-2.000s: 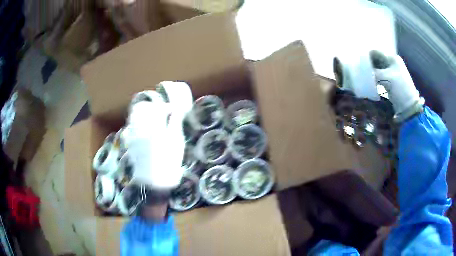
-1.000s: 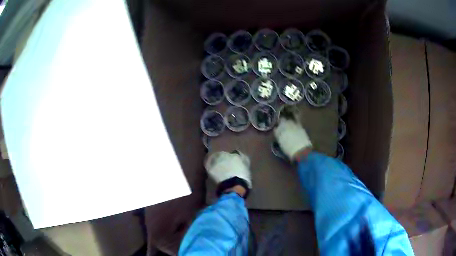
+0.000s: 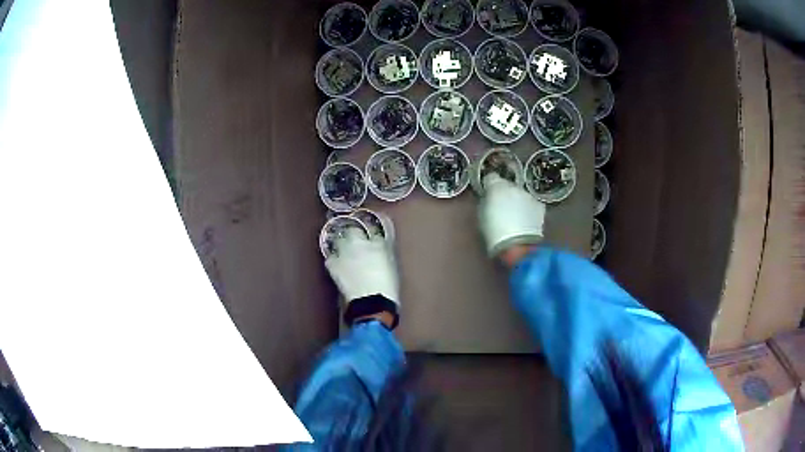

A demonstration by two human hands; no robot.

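Clear round tubs (image 3: 447,115) with dark and whitish bits stand in rows on a flat brown cardboard pad (image 3: 450,282) inside the deep master carton (image 3: 256,177). My left hand (image 3: 362,260), in a white glove, is on two tubs (image 3: 340,235) side by side at the left, below the fourth row. My right hand (image 3: 510,212), also white-gloved, has its fingers on a tub (image 3: 500,164) in the fourth row, between two other tubs. The fingertips partly cover these tubs.
A large white sheet (image 3: 115,265) lies at the left, over the carton's side. More tubs (image 3: 600,191) show lower down past the pad's right edge. Brown cartons (image 3: 777,185) stand outside at the right, one with a printed mark.
From the smaller carton, the view has moved to the master carton. Since one second ago, a tub has appeared at the fourth row's right end, and two tubs now show under my left hand.
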